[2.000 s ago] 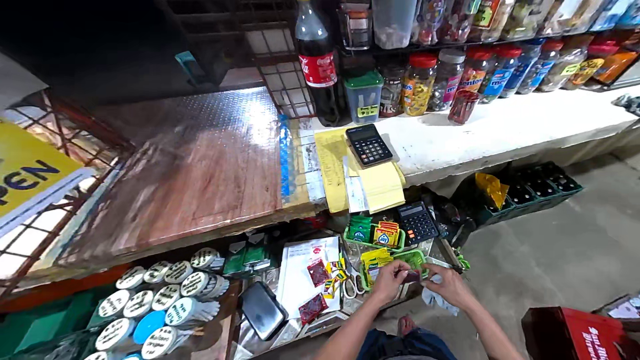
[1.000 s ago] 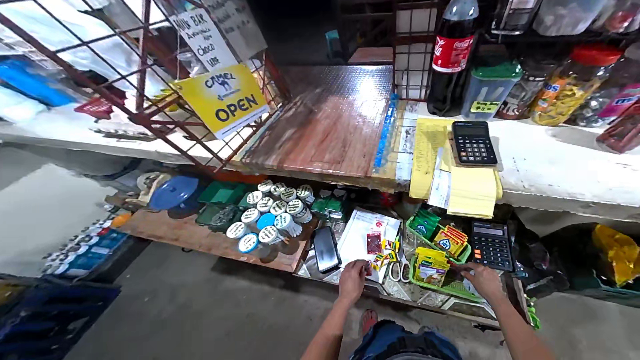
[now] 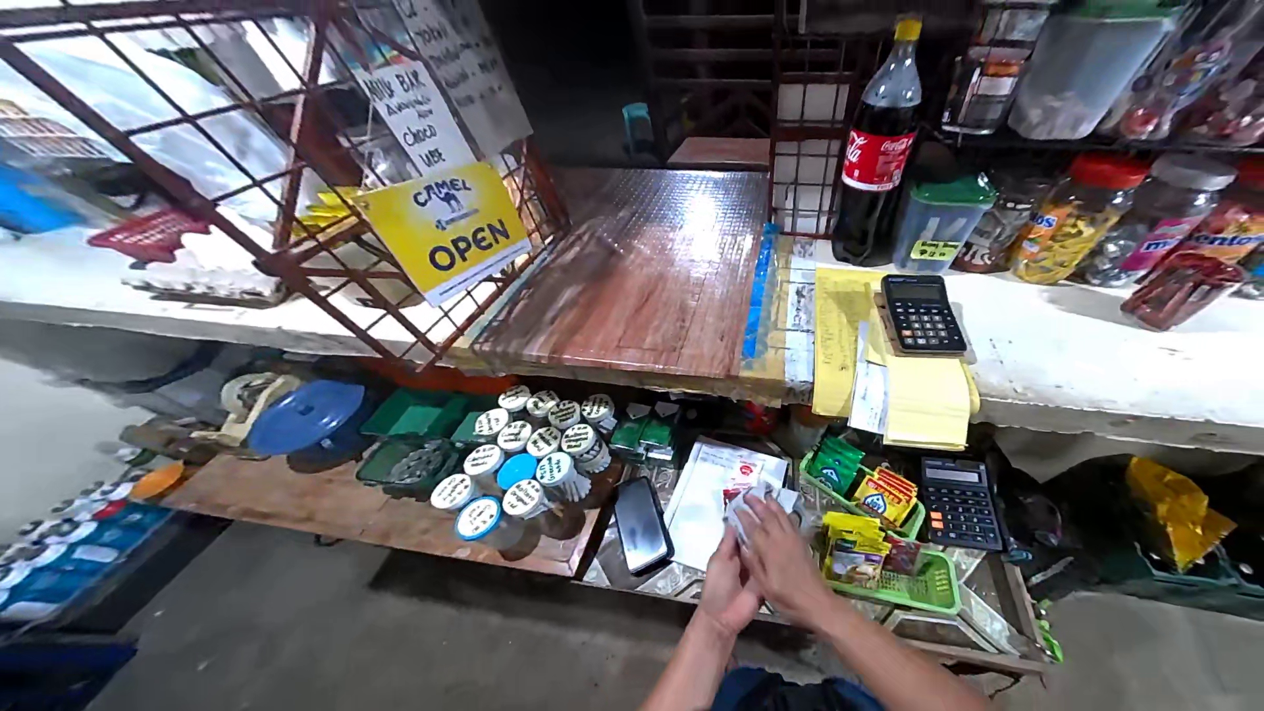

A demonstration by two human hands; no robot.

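Note:
Both hands meet above the lower shelf, over the edge of a white paper [image 3: 703, 494]. My left hand [image 3: 729, 591] and my right hand [image 3: 780, 555] are closed together around a crumpled, whitish cloth or thin plastic [image 3: 760, 500]. Under and behind it a red and white sachet [image 3: 743, 472] lies on the paper. To the left rests a dark smartphone [image 3: 642, 525]. Right of the hands stand a green basket with yellow sachets [image 3: 855, 545] and, behind it, another with green and yellow packets [image 3: 886, 492]. A black calculator [image 3: 960, 502] lies beside them.
Jars with written lids [image 3: 523, 469], a blue basin [image 3: 309, 420] and green tubs [image 3: 415, 415] fill the shelf's left. On the counter above are yellow pads [image 3: 923, 400], a second calculator [image 3: 926, 314], a cola bottle [image 3: 877, 158] and candy jars [image 3: 1071, 222]. A metal grille [image 3: 296, 168] bears signs.
My hands were apart a second ago, the right one at the green basket; now they are together over the paper with the whitish cloth or plastic between them.

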